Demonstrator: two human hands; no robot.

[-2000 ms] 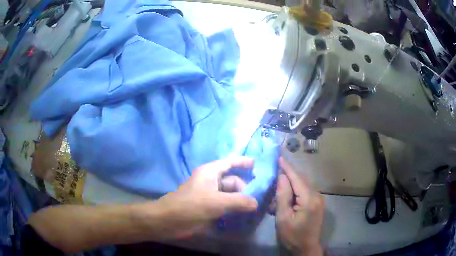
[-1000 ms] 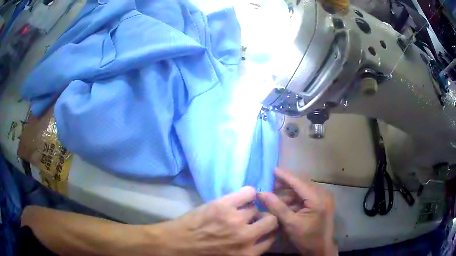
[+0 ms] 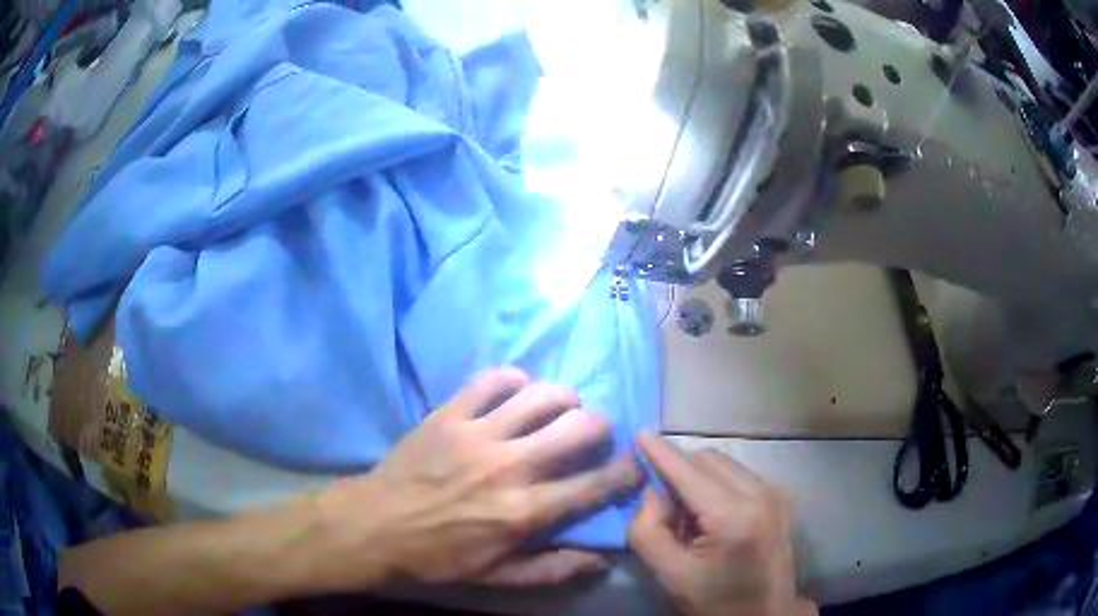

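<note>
A light blue garment [image 3: 277, 289] lies heaped on the table left of the needle. Its folded edge [image 3: 638, 373] runs from under the presser foot [image 3: 620, 284] toward me. My left hand [image 3: 506, 481] lies spread over the cloth, pressing it down, fingertips near the edge. My right hand [image 3: 710, 517] pinches the folded edge between thumb and index finger at the cloth's near right corner. The lamp glare hides part of the needle area.
The off-white sewing machine head [image 3: 831, 132] stands at the right. Black-handled scissors [image 3: 930, 445] lie right of the needle, with a small dark tool [image 3: 993, 439] beside them. Brown-yellow packing tape [image 3: 127, 445] covers the table's left edge.
My left hand has gone from pinching the edge to lying flat on the cloth. The near cloth, earlier bunched in my fingers, is now spread flatter. My right hand still holds the edge.
</note>
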